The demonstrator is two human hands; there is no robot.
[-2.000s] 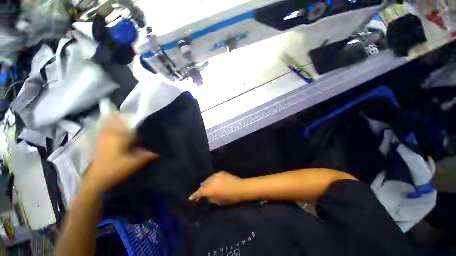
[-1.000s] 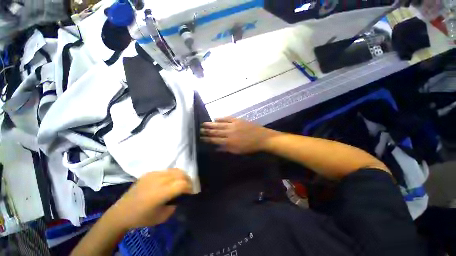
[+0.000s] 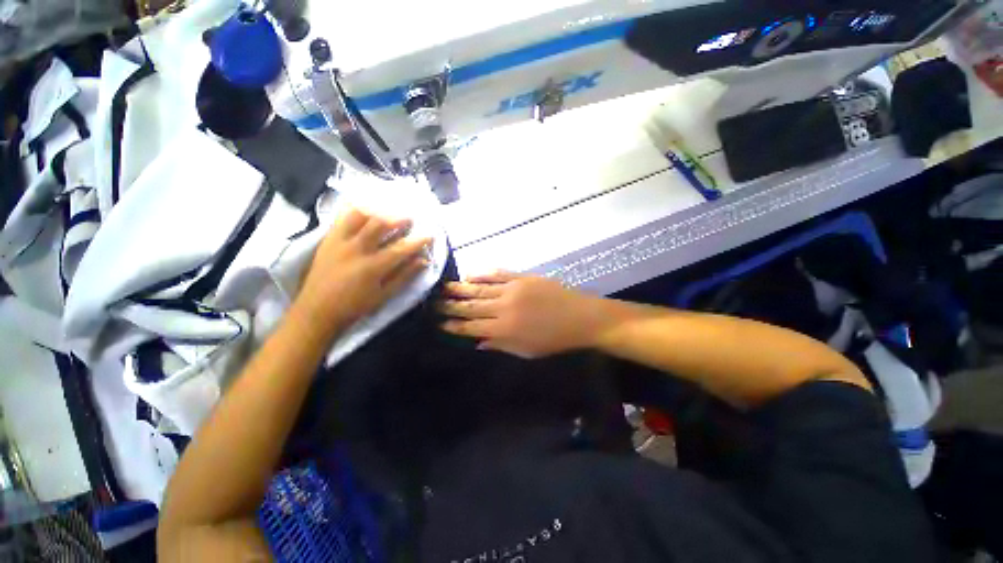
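A white garment panel [image 3: 165, 231] with black strips lies heaped left of the needle, its right edge under the presser foot area [image 3: 442, 181]. My left hand [image 3: 368, 264] lies flat on the white cloth just below the presser foot, fingers pointing right. My right hand [image 3: 517, 313] lies on the black panel [image 3: 440, 374] at the table's front edge, fingertips beside the seam edge. The black panel hangs towards my lap and blends with the black shirt. Whether the needle is in the cloth cannot be told.
The white JACK machine head [image 3: 517, 94] spans the back, with a blue round part [image 3: 248, 50] at left. Thread snips [image 3: 693, 176], a flat black case [image 3: 781, 141] and a dark cloth piece [image 3: 930, 105] lie right. A blue basket [image 3: 302, 511] is below; another basket holding pieces [image 3: 847, 236] is right.
My left hand has moved from the cloth's lower edge up to near the presser foot. The white edge now curves beside the needle. My right hand has stayed nearly in place.
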